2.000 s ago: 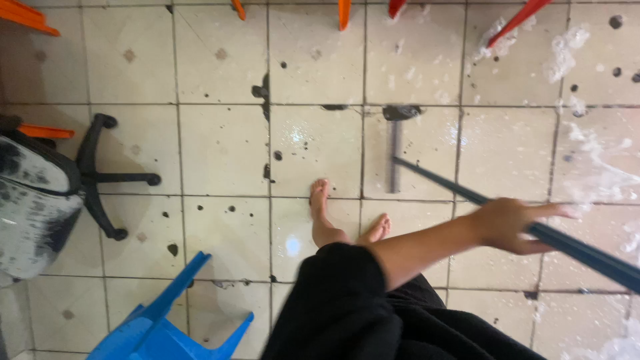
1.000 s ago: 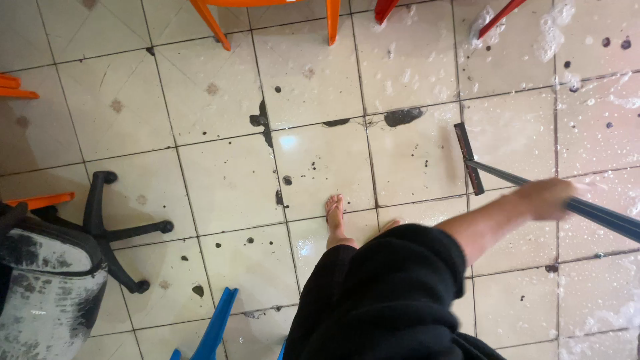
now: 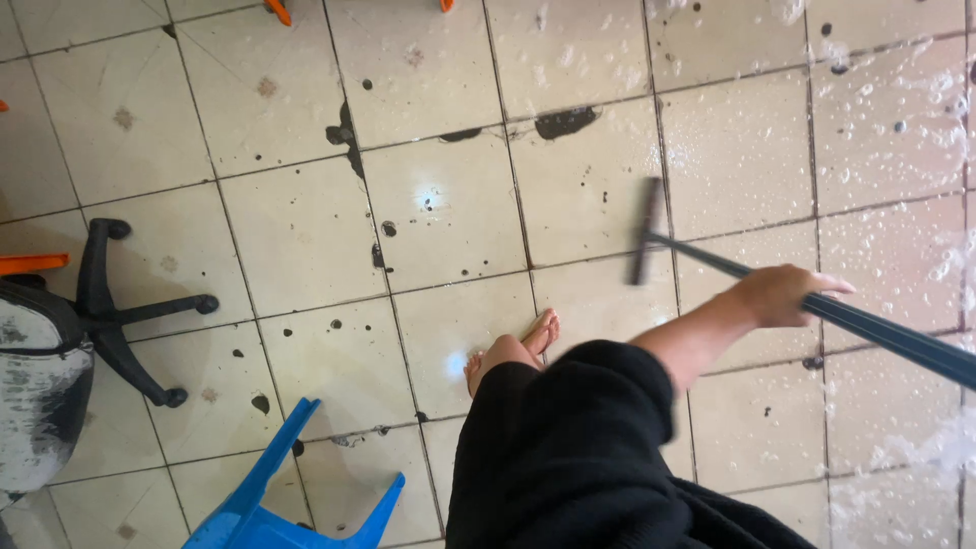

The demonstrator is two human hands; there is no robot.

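Note:
The floor squeegee's dark head (image 3: 644, 231) is blurred and lies over the pale floor tiles, just beyond my feet and to their right. Its blue-green pole (image 3: 892, 332) runs out past the right edge. What appears to be my left hand (image 3: 789, 296) grips the pole partway along, one finger stretched out, the arm in a black sleeve. My right hand is out of the picture, as is the upper end of the pole. White suds (image 3: 915, 450) and bubbles cover the tiles on the right, around and beyond the pole.
A black wheeled chair base (image 3: 103, 316) with a worn seat stands at left. A blue plastic furniture piece (image 3: 259, 507) with splayed legs is at lower left. Orange legs (image 3: 278, 11) show along the top. Broken tile patches (image 3: 566, 122) mark the floor near my feet (image 3: 543, 332).
The squeegee head has shifted right across the tiles since the oldest frame, past the large broken patch. Since the middle frame it has come slightly back toward my feet. My hand stays on the pole.

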